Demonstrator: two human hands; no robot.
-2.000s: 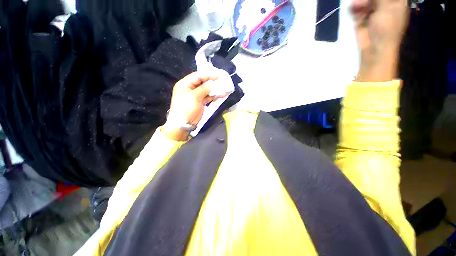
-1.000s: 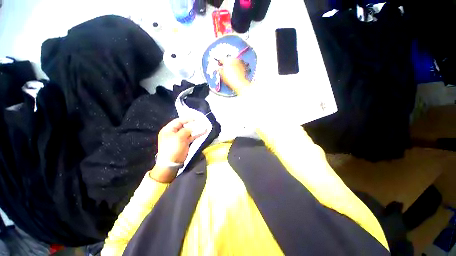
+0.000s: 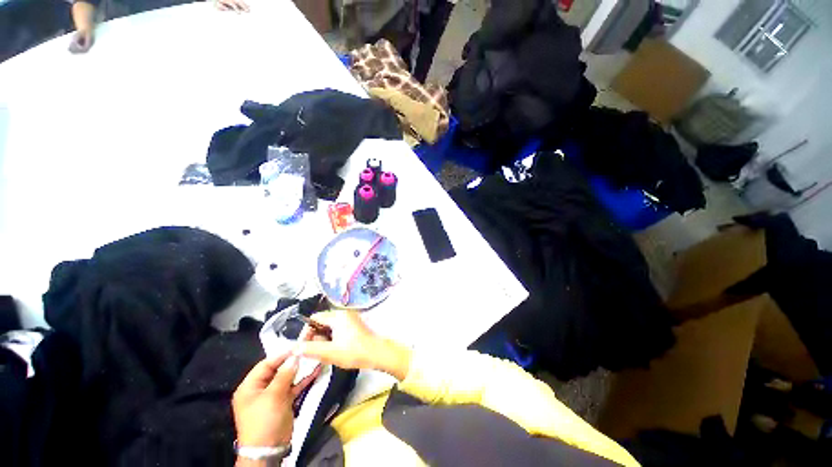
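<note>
A black garment [image 3: 196, 365] lies heaped at the left and by my lap. Its white waistband [image 3: 276, 330] curves up between my hands. My left hand [image 3: 266, 406] pinches the waistband with thumb and fingers. My right hand [image 3: 351, 345] meets it there, fingertips together at the band, with a dark narrow tool [image 3: 316, 325], perhaps snips, sticking out of it. Whether the fingertips hold a button or needle is too small to tell. The round bluish dish [image 3: 333, 290] beyond my hands holds dark buttons [image 3: 376, 274] and white pieces [image 3: 341, 258] beside a pink strip.
A black phone [image 3: 433, 234] lies right of the dish. Dark cones with pink tops [image 3: 367, 202], a red packet [image 3: 340, 216] and a clear bottle or bag [image 3: 285, 191] stand behind it. Black garments [image 3: 575, 264] and cardboard [image 3: 693, 337] are at the right. Another person's hand [image 3: 82, 39] is at the far table edge.
My right hand has come back from the dish to the waistband beside my left hand. The view has tilted up and shows more of the table and room.
</note>
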